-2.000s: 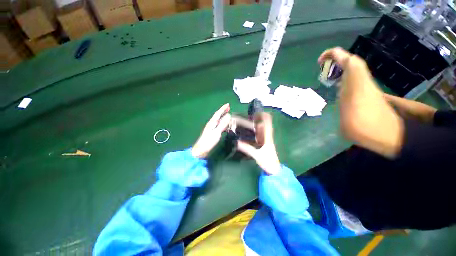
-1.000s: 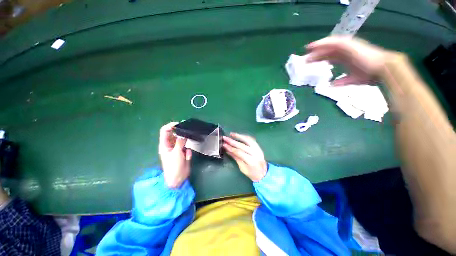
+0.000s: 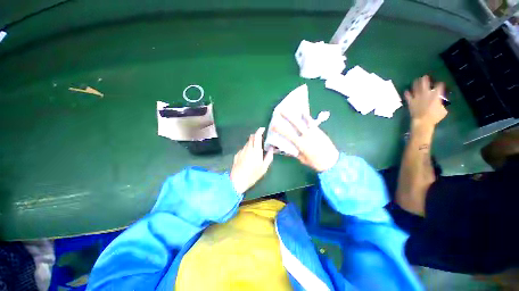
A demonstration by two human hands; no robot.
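An open black retail box [image 3: 202,145] lies on the green belt left of my hands, its pale inside and a dark slot showing. My right hand [image 3: 307,145] holds a whitish pouch [image 3: 294,106] with its fingers over the front. My left hand [image 3: 249,163] grips the pouch's lower left edge, where a small dark part shows. The rest of the pouch's contents are hidden. A white cable [image 3: 322,117] shows only in part, just beyond my right hand.
White leaflets [image 3: 364,91] lie in a loose pile near the perforated post [image 3: 357,23]. A white ring [image 3: 193,94] lies behind the box, a yellowish scrap [image 3: 86,91] at far left. A neighbour's hand [image 3: 425,102] is at right, beside black trays [image 3: 475,82].
The black box has left my hands and lies open on the belt at left. My hands have moved to the pouch and taken hold of it. The neighbour's arm has drawn back right.
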